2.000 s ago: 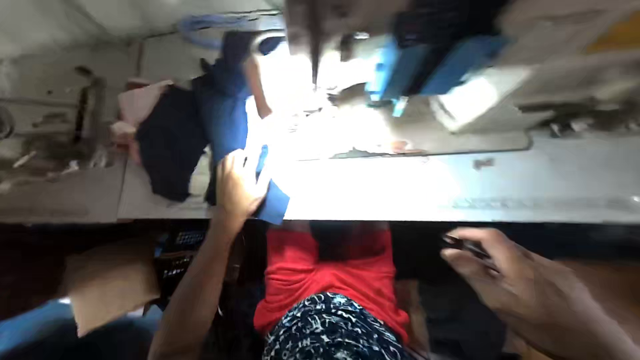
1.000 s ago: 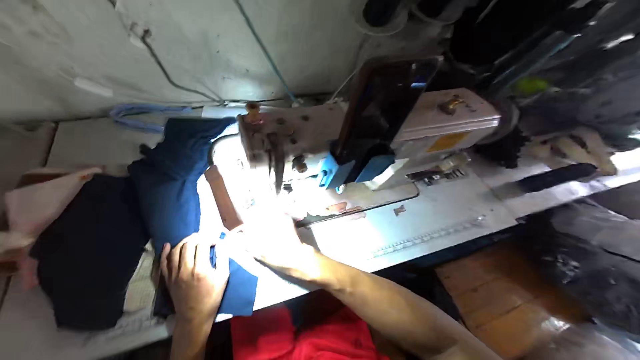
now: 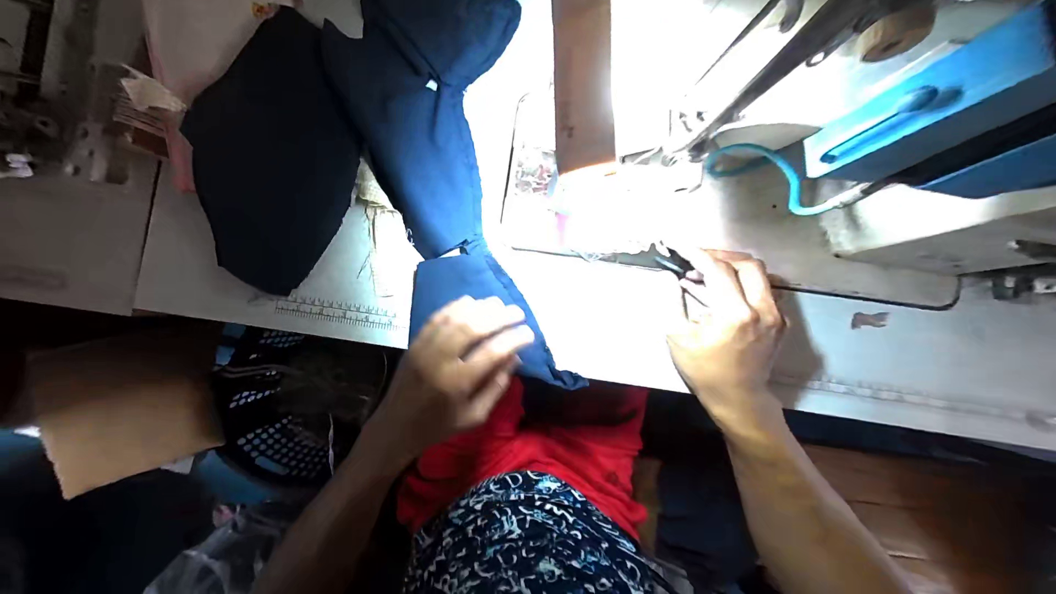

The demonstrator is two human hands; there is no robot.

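Navy blue fabric pieces (image 3: 437, 165), joined end to end, lie along the sewing table and reach its front edge. My left hand (image 3: 466, 363) is over the lowest piece, its fingers bent and blurred; whether it grips the cloth is unclear. To the right, my right hand (image 3: 730, 313) rests on the white table with a small dark metal tool (image 3: 672, 262), perhaps thread snips, between its fingers. Above it is the needle area of a sewing machine (image 3: 689, 153), washed out by the lamp. A brown strip (image 3: 584, 82) lies left of the needle area.
A black cloth piece (image 3: 272, 157) lies at the left over pink fabric (image 3: 194, 49). A blue holder (image 3: 932, 99) juts in at the upper right, near a curled teal cord (image 3: 784, 165). Below the table at the left are brown cardboard (image 3: 124, 404) and a dark perforated basket (image 3: 280, 445).
My right hand has moved away from the lit needle area and my left hand, and is now apart on the table's right. The view has shifted closer to the table.
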